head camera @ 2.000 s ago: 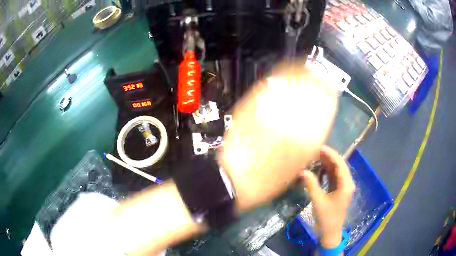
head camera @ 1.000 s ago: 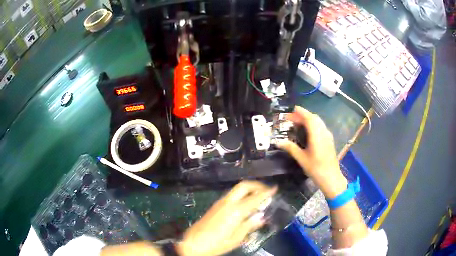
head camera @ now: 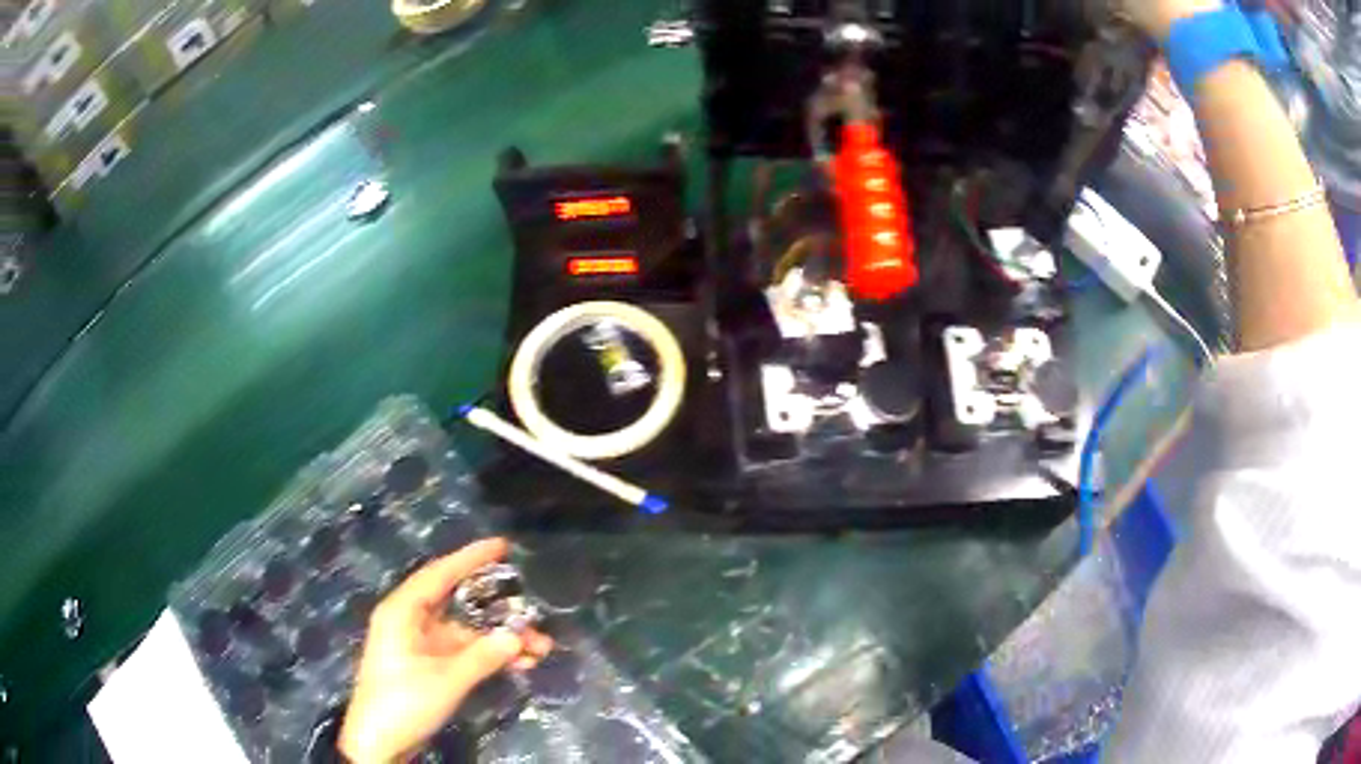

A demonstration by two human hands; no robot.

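My left hand [head camera: 433, 649] holds a small round silver electronic module [head camera: 493, 597] between thumb and fingers, above the edge of the clear blister tray [head camera: 321, 545]. My right hand [head camera: 1164, 12] is at the top right, mostly cut off by the frame edge, so its fingers are hidden. The black test fixture [head camera: 896, 493] has two stations. A silver module [head camera: 836, 403] with a dark disc beside it lies in the left station's nest. Another silver module [head camera: 1015, 363] lies in the right nest. The red toggle clamp handle [head camera: 875, 217] hangs over the left station.
Left of the fixture are a black digital meter [head camera: 597, 236] with red digits, a cream tape roll [head camera: 526, 381] and a white pen [head camera: 560, 458]. White paper [head camera: 167, 702] lies beside the tray. A white power strip [head camera: 1112, 246] is behind the fixture; a blue bin [head camera: 1149, 597] is right.
My left hand has moved left to the tray and now shows a module. My right hand has left the right nest and risen to the top right. The camera view has shifted.
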